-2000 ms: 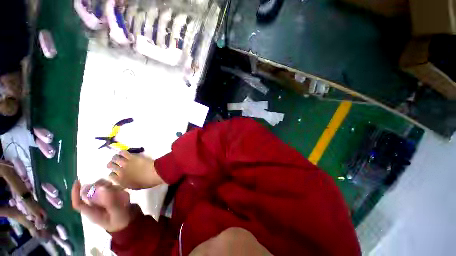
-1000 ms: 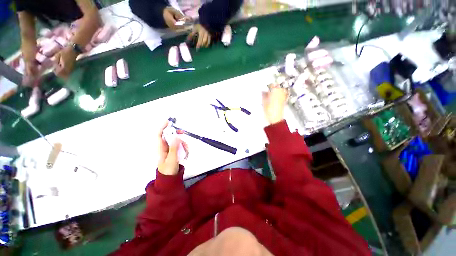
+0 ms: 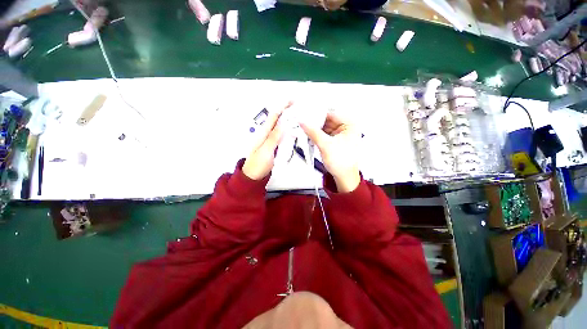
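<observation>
My left hand [image 3: 265, 149] and my right hand [image 3: 338, 146] are close together over the white bench [image 3: 186, 128] in front of me. Between their fingertips they hold a small pale device unit [image 3: 296, 118], washed out by glare, so its outline is unclear. Dark tool parts [image 3: 300, 153], possibly the hammer or pliers, show on the bench between my wrists, partly hidden by my hands. A small dark-edged piece [image 3: 260, 116] lies just left of my left fingers.
A green belt [image 3: 174, 54] with pink-and-white units runs behind the bench. A blister tray [image 3: 444, 135] of parts is at the right, parts boxes [image 3: 515, 204] at the lower right. A thin cable [image 3: 103, 54] hangs at the left. A person's hand shows at the top.
The view has turned. My right hand has moved from the tray to join my left hand at the pale unit. The hammer and pliers are now mostly covered.
</observation>
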